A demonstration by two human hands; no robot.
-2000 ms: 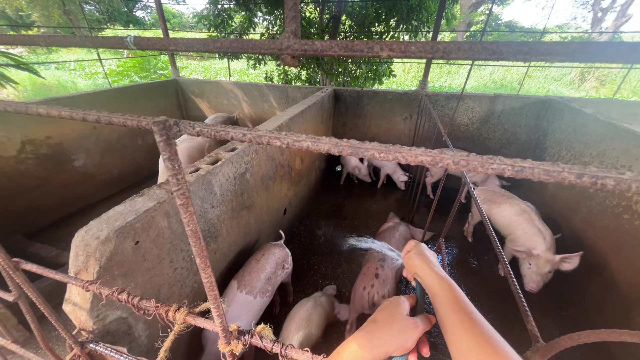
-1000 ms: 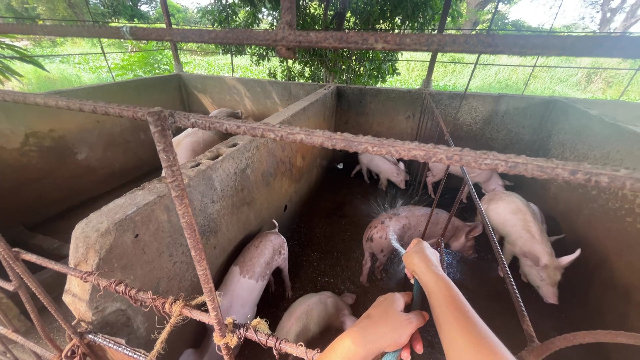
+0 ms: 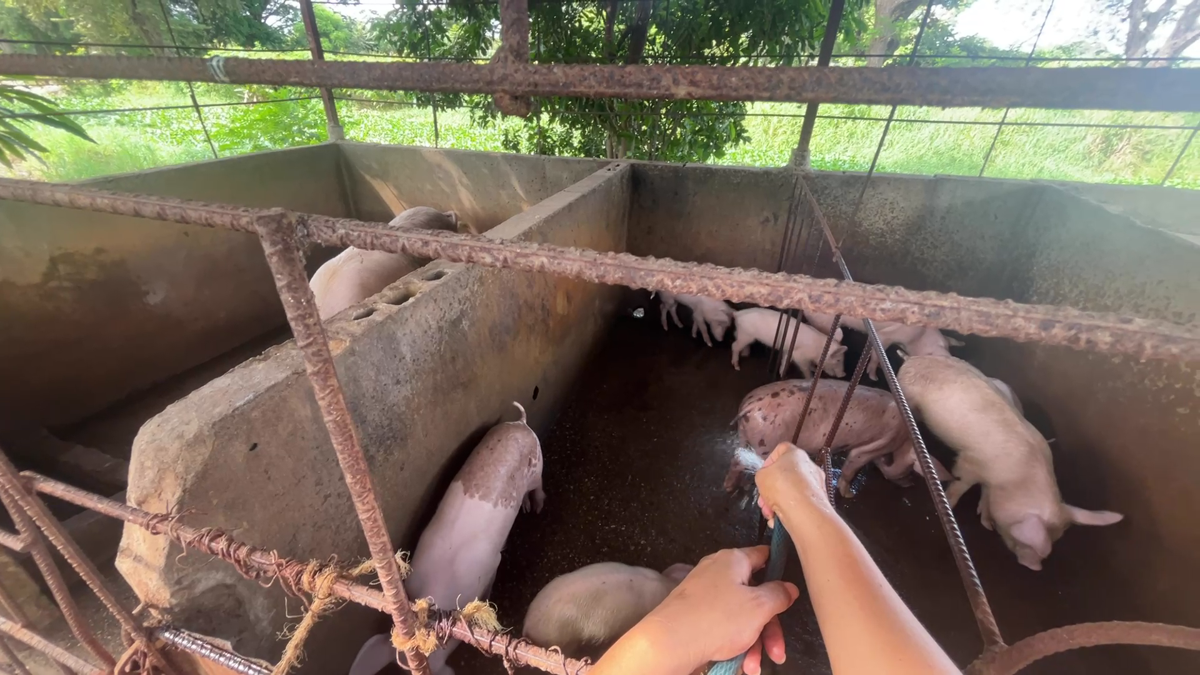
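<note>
My right hand [image 3: 789, 480] is closed around the front end of a green hose [image 3: 777, 551], and water [image 3: 748, 458] sprays from just beyond its fingers. Lower down, my left hand [image 3: 720, 600] grips the same hose. Past the spray stands a pink pig with dark spots [image 3: 825, 417]. A larger pale pig [image 3: 984, 436] is to the right with its head down. At lower left, a pig with a wet rear [image 3: 483, 511] is beside the dividing wall, and another pig [image 3: 600, 605] is partly hidden behind my left hand. Several smaller pigs [image 3: 783, 337] are near the back.
Rusty rebar rails [image 3: 656, 274] cross in front of me, with twisted wire and frayed rope [image 3: 314, 600] on the lower one. A concrete dividing wall [image 3: 450, 375] separates this wet-floored pen from the left pen, where another pig [image 3: 361, 272] stands. Thin slanted rebar [image 3: 923, 459] runs close by my right arm.
The spotted pig has turned and moved right since two seconds ago. The large pale pig at right has its head lower. Both hands stay on the hose.
</note>
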